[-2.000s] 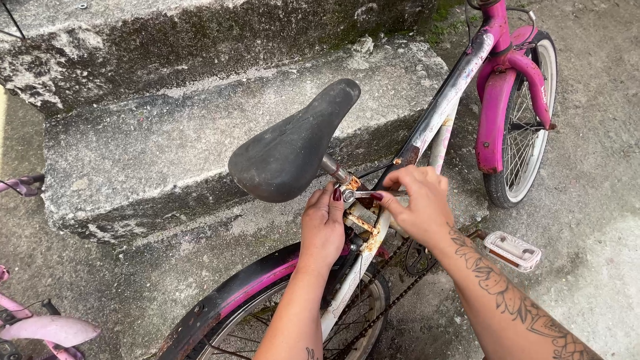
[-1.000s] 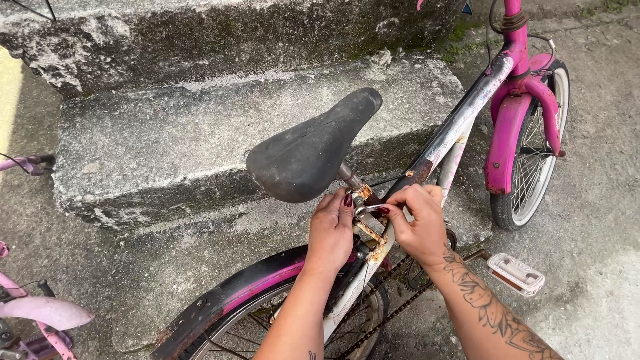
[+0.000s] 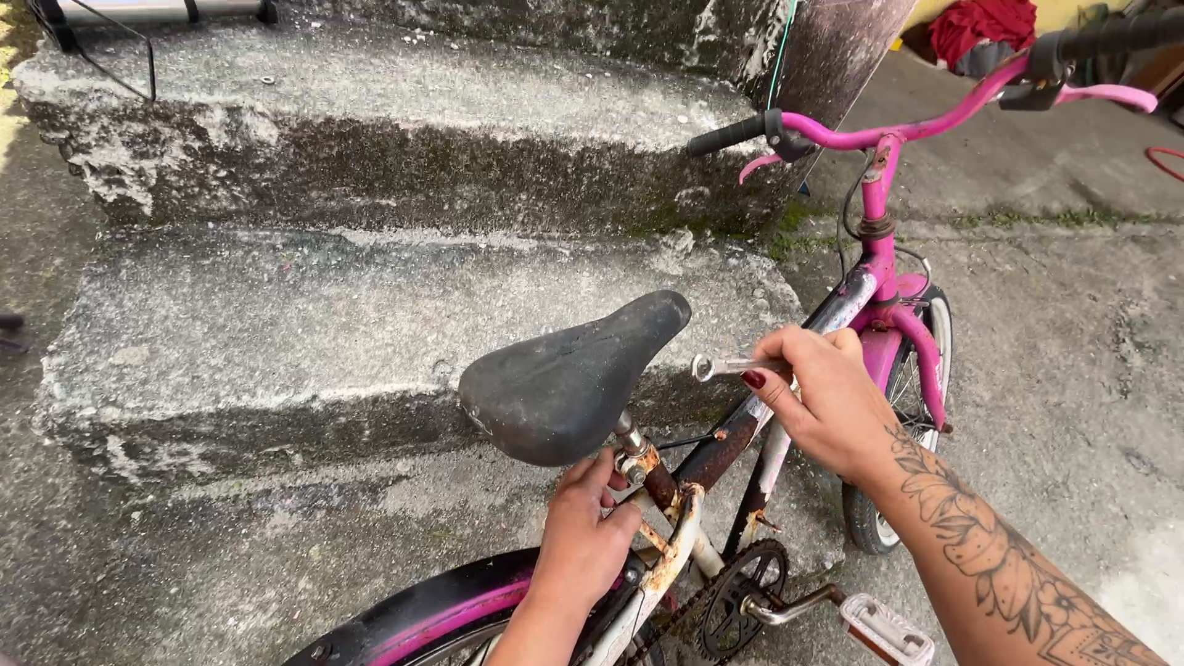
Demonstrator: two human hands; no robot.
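My right hand point(image 3: 819, 398) holds a metal wrench point(image 3: 726, 367), its ring end pointing left, raised above the bicycle's rusty top tube point(image 3: 726, 449). Below the black bicycle saddle point(image 3: 578, 379), my left hand point(image 3: 587, 532) has its fingertips at the seat post clamp point(image 3: 638, 462); whether they grip a part there is hidden. A bolt head point(image 3: 635, 474) shows on the clamp beside the fingers. The frame has worn white and black paint with rust around the seat tube.
Mossy concrete steps point(image 3: 416, 324) rise beside the bicycle. Pink handlebars point(image 3: 851, 139) and the front wheel point(image 3: 925, 370) are ahead, a pedal point(image 3: 886, 629) at lower right. A small washer-like ring point(image 3: 267, 80) lies on the upper step; red cloth point(image 3: 980, 32) is at back right.
The wrench was at the seat clamp between both hands; my right hand has lifted it off, up and forward. My left hand stays by the clamp. The view now takes in the handlebars.
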